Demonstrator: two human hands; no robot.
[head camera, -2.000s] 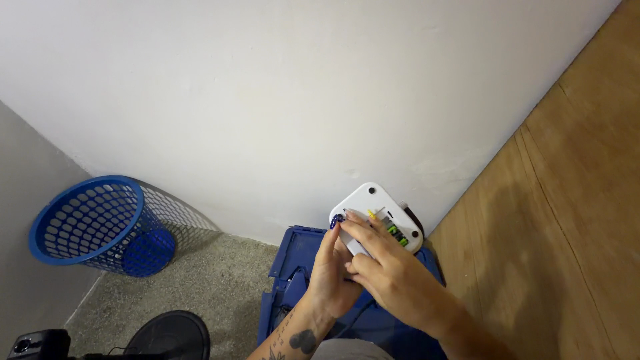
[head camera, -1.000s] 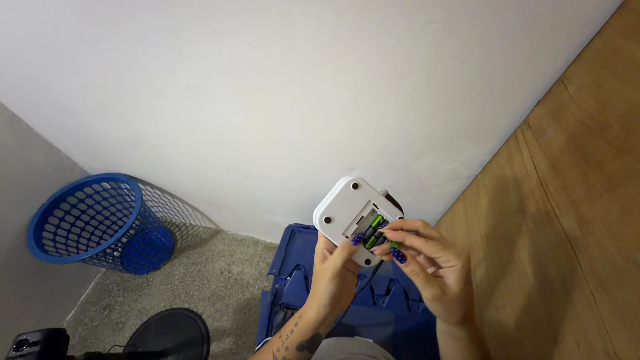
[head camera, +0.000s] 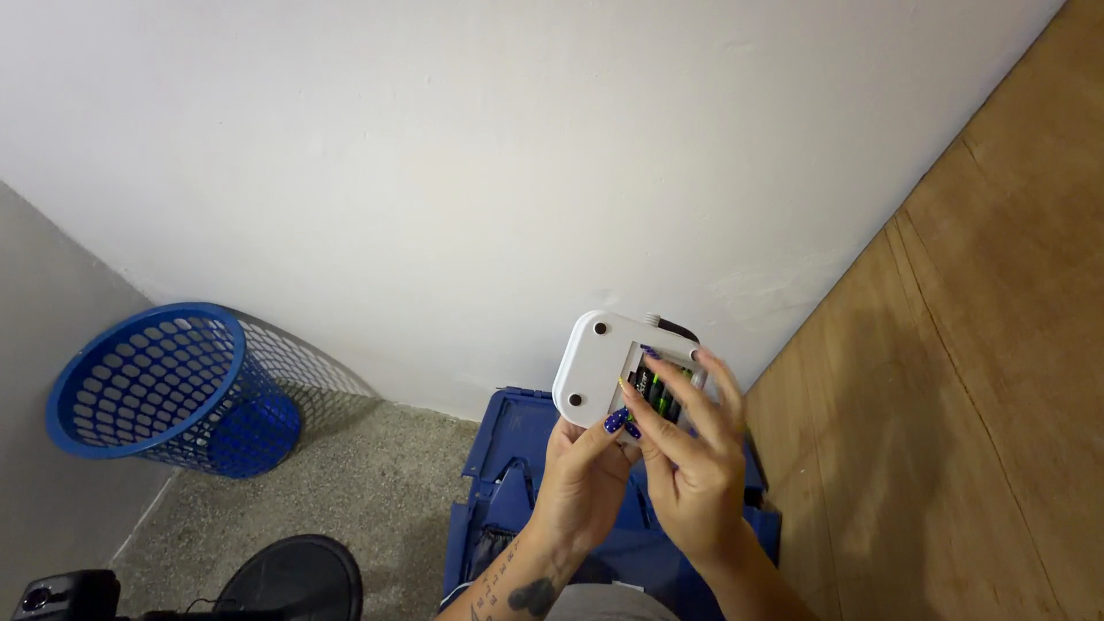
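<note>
A white plastic device (head camera: 589, 362) with round dark feet and a short black cable is held bottom side up, its battery compartment uncovered. Several black-and-green batteries (head camera: 657, 392) lie side by side in the compartment. My left hand (head camera: 582, 483) grips the device by its lower edge, the thumb on top near the compartment. Over the compartment is my right hand (head camera: 694, 448), its fingertips spread across the batteries and the compartment's edge; part of the device is hidden beneath it. Both hands are above a blue plastic crate (head camera: 517, 431) with folded lid flaps.
A blue mesh wastebasket (head camera: 142, 379) stands tilted in view at the left by the white wall. A round black base (head camera: 289, 582) and a black device (head camera: 73, 595) show at the lower left. A wooden panel (head camera: 966, 345) runs along the right.
Two seconds ago my right hand covered much of the compartment; one second ago its fingers were at the batteries' lower right ends. Now they reach farther up across the compartment.
</note>
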